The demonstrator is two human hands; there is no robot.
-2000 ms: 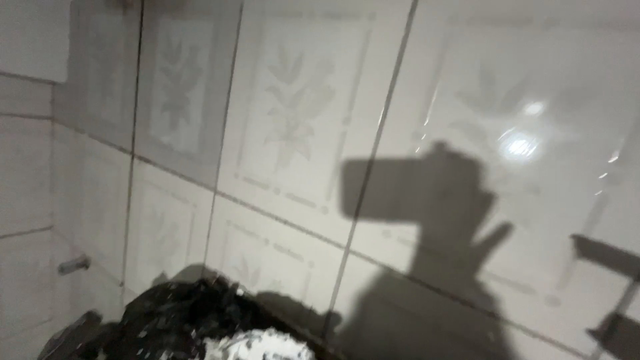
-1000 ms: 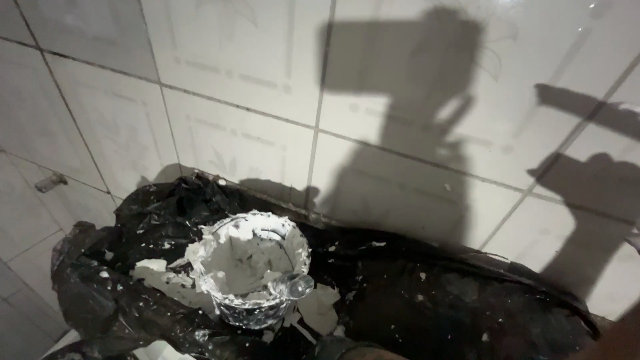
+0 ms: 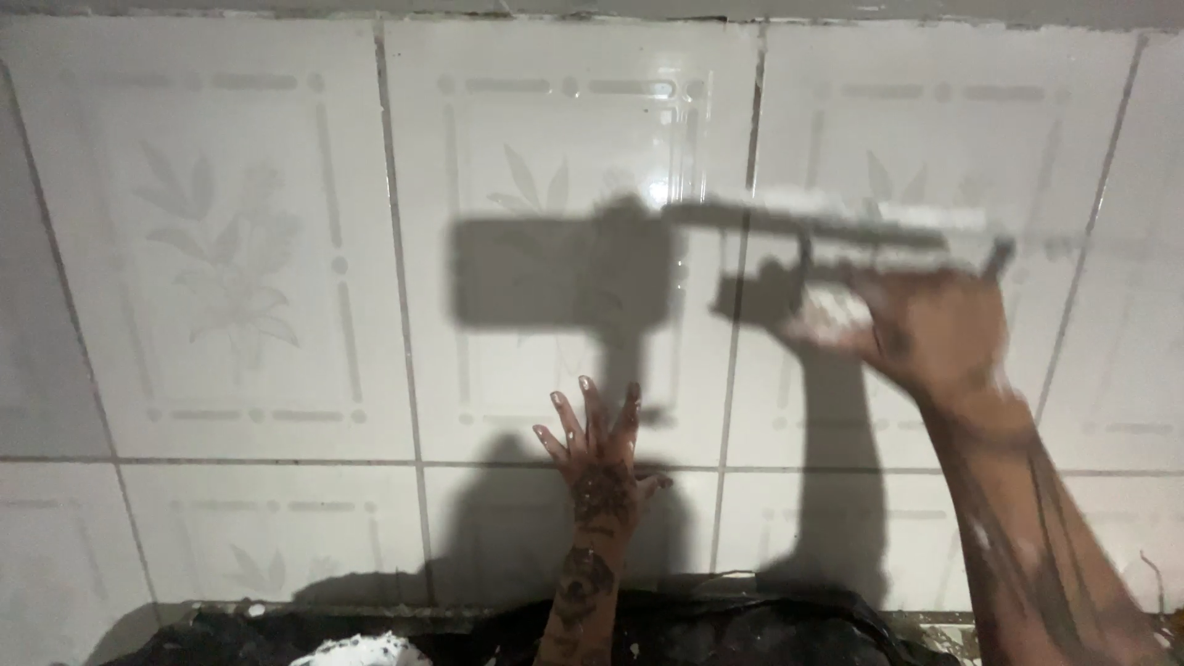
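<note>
My left hand (image 3: 597,449) is pressed with spread fingers against the glossy white wall tile (image 3: 573,370) near the lower middle, holding nothing. At the right, my right hand (image 3: 939,324) grips the handle of a long flat trowel (image 3: 860,222), blurred by motion and seen nearly edge-on close to the tiles. White paste coats the thumb side of that hand. Whether the blade touches the wall cannot be told. Shadows of my arms, the tool and a boxy shape fall on the tiles.
Black plastic sheeting (image 3: 731,634) lies along the foot of the wall. On it, at the bottom edge, shows the top of a heap of white paste (image 3: 365,650). A grey strip (image 3: 573,7) borders the tiles above.
Both hands have come into view, the left on the tiles and the right with the trowel. The view has swung up from the tub of white paste to the wall.
</note>
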